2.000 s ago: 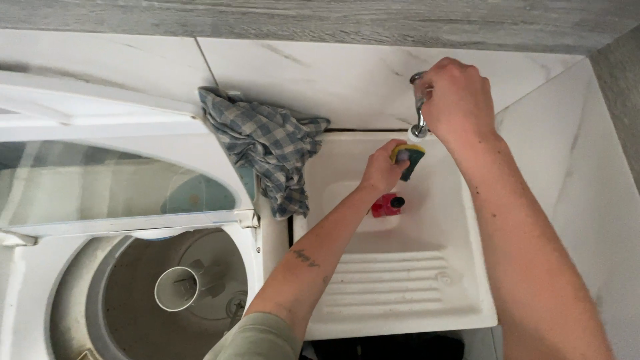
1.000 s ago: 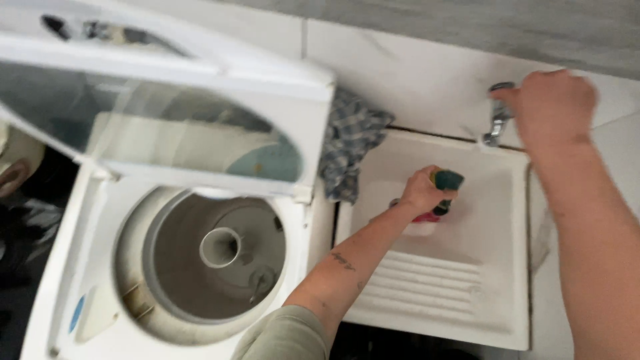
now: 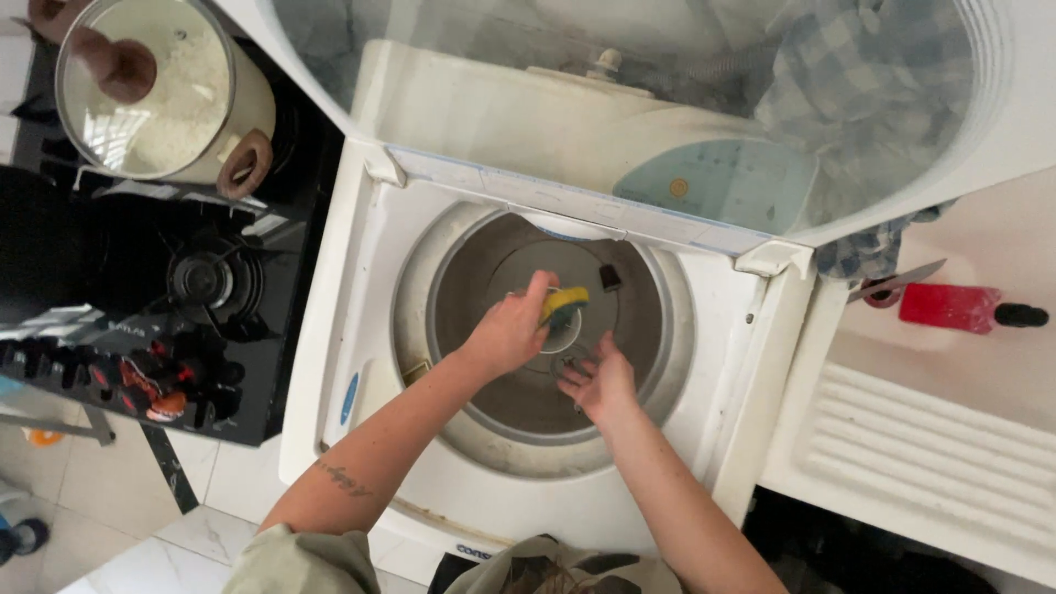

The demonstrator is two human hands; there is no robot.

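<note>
My left hand (image 3: 513, 328) grips a yellow and green scouring sponge (image 3: 566, 305) above the open drum (image 3: 528, 404) of a top-loading washing machine (image 3: 718, 330). Behind the sponge shows the pale rim of a round piece at the drum's middle. Just right of it, my right hand (image 3: 602, 378) has its fingers spread, beside a clear round item (image 3: 572, 363) that I cannot make out well; whether the hand touches it is unclear. A small dark piece (image 3: 610, 277) lies farther back in the drum.
The raised clear lid (image 3: 561, 177) stands behind the drum. On the right, a white laundry sink (image 3: 932, 437) holds a red bottle (image 3: 949, 308) and a knife (image 3: 916, 274), near a checked cloth (image 3: 862, 252). To the left, a lidded pot (image 3: 153, 91) sits on a black gas stove (image 3: 165, 214).
Both hands have moved from the sink to above the washer drum, the sponge still in my left hand. My right hand has let go of the faucet. The view has swung left.
</note>
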